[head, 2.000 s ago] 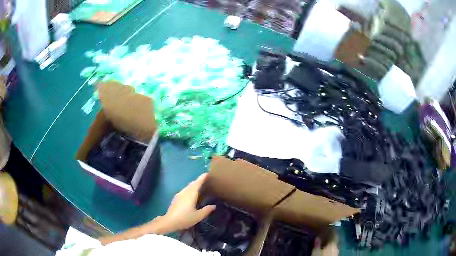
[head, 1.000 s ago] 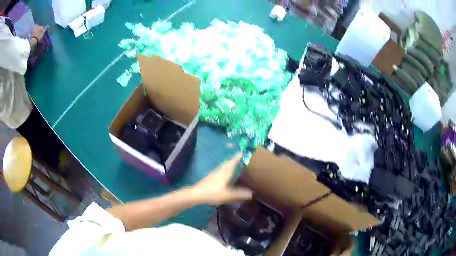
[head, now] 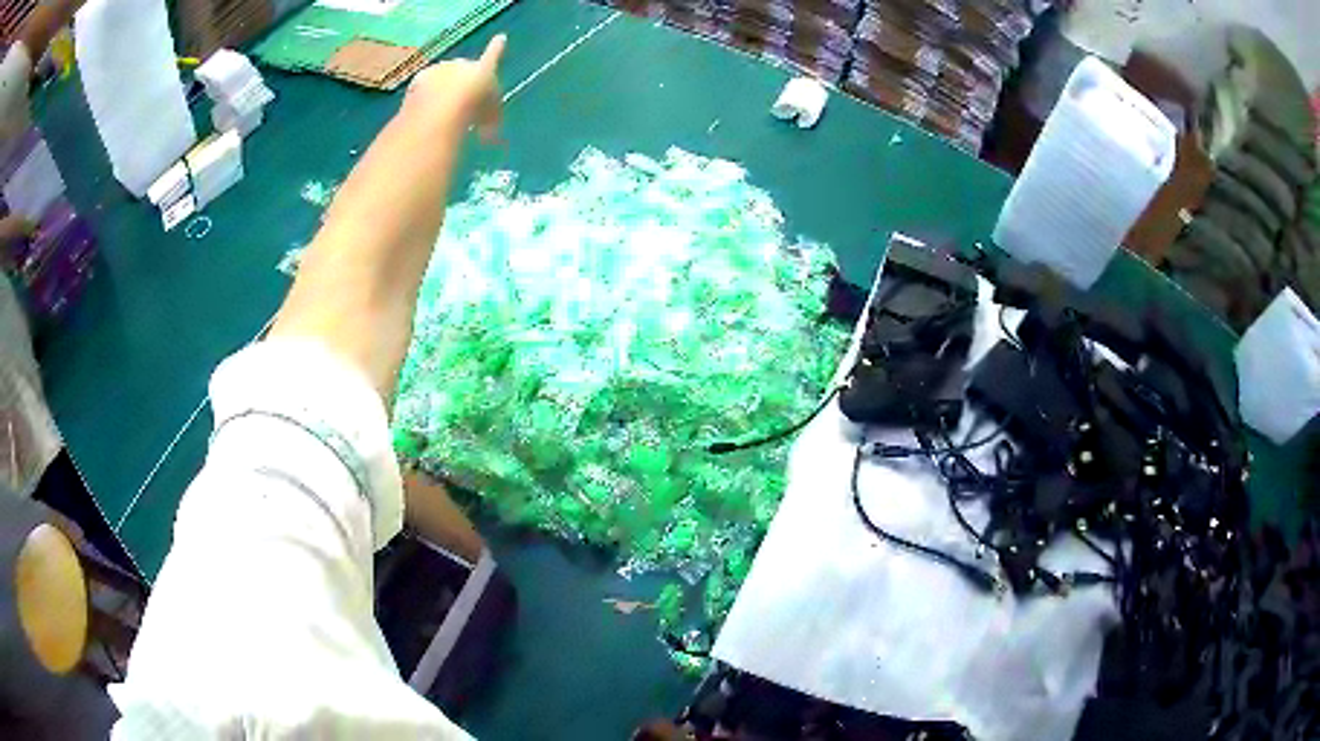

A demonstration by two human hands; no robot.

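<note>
My left hand (head: 460,96) is stretched far forward over the dark green table, fingers pointing to the far side, blurred; nothing shows in it. Its sleeve and forearm hide much of the open retail carton (head: 449,623) at the lower left, whose dark inside and pale edge show. The big heap of green accessory packets (head: 608,333) lies right of my forearm. Black accessory cables (head: 1028,478) lie tangled on a white sheet (head: 869,579) at the right. My right hand is not in view.
Green sheets with a brown piece (head: 369,58) lie at the far edge. Small white boxes (head: 203,167) stand at the far left near another person's arm. A white crumpled item (head: 799,102) lies at the back. White boxes (head: 1086,174) stand at the right. A round stool (head: 52,596) is at the lower left.
My left hand has moved from the near cartons to the far side of the table. The view has shifted forward, and the two near cartons have left it.
</note>
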